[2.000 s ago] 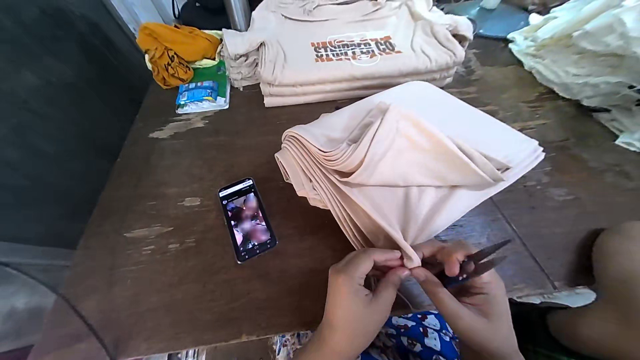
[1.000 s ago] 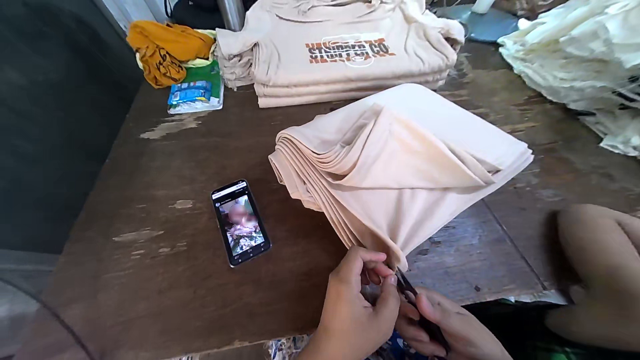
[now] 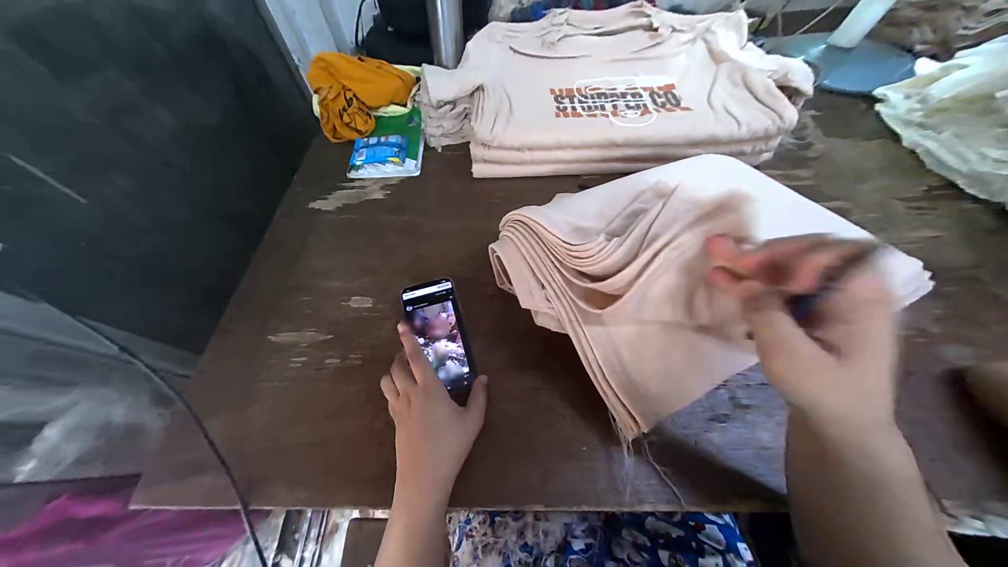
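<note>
My left hand (image 3: 429,409) reaches over the smartphone (image 3: 442,350), its index finger at the left edge of the lit screen and its thumb by the lower right corner. My right hand (image 3: 827,315), blurred by motion, is over the right part of a layered stack of pale peach fabric (image 3: 646,339). Its fingers are around a dark tool, probably the scissors, too blurred to make out fully, and appear to pinch a raised fold of the top layer. Frayed threads hang from the stack's near corner.
Behind the fabric lies a pile of printed beige T-shirts (image 3: 630,126). Mustard cloth (image 3: 354,87) and a blue packet (image 3: 379,151) sit at the back left. A lamp-like blue-grey base (image 3: 854,63) and whitish crumpled fabric (image 3: 957,118) are at the back right. A dark cable (image 3: 197,425) runs along the left.
My left hand has left the fabric corner and moved left to the phone. My right hand has moved from that corner up and right over the stack. The top layer's folds have shifted.
</note>
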